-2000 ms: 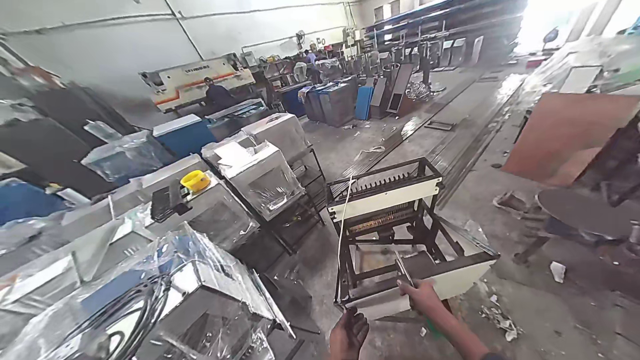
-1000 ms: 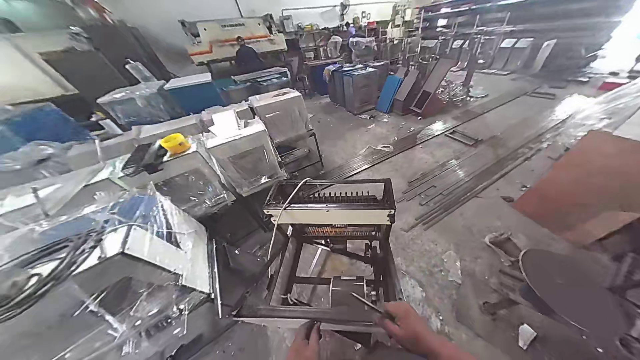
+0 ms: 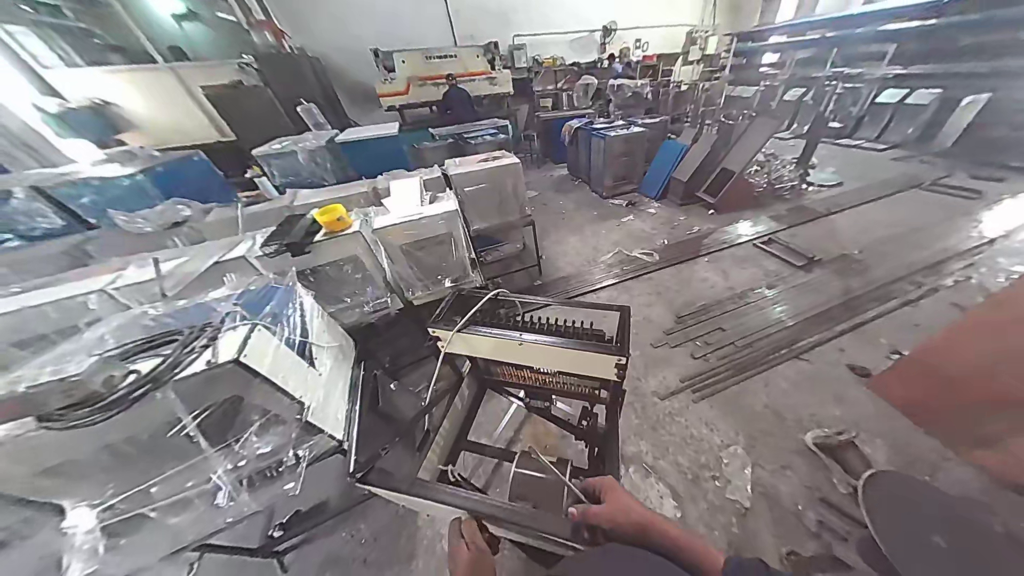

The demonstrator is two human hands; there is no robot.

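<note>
A dark metal-framed machine (image 3: 532, 344) with a cream front panel, a row of dark prongs and coppery coils stands on the floor before me. A thin metal rod (image 3: 558, 474) rises at a slant from my right hand (image 3: 612, 512), which grips its lower end over the frame's near corner. Inside the frame, next to the rod, is a dark cylindrical part (image 3: 538, 482). My left hand (image 3: 470, 548) is at the near outer edge of the frame, its fingers around a small dark thing I cannot make out. A white cable (image 3: 454, 336) hangs over the machine's left side.
Plastic-wrapped cabinets (image 3: 424, 248) fill the left, one bearing a yellow tape roll (image 3: 333, 217). A coiled black cable (image 3: 136, 376) lies on a wrapped unit. Metal bars (image 3: 768, 336) lie on the floor at right, near a round dark seat (image 3: 928, 520). A person (image 3: 457, 104) is far back.
The view has turned, so the machine appears more upright in it. My right hand still holds the rod, and both hands stay at the machine's near edge.
</note>
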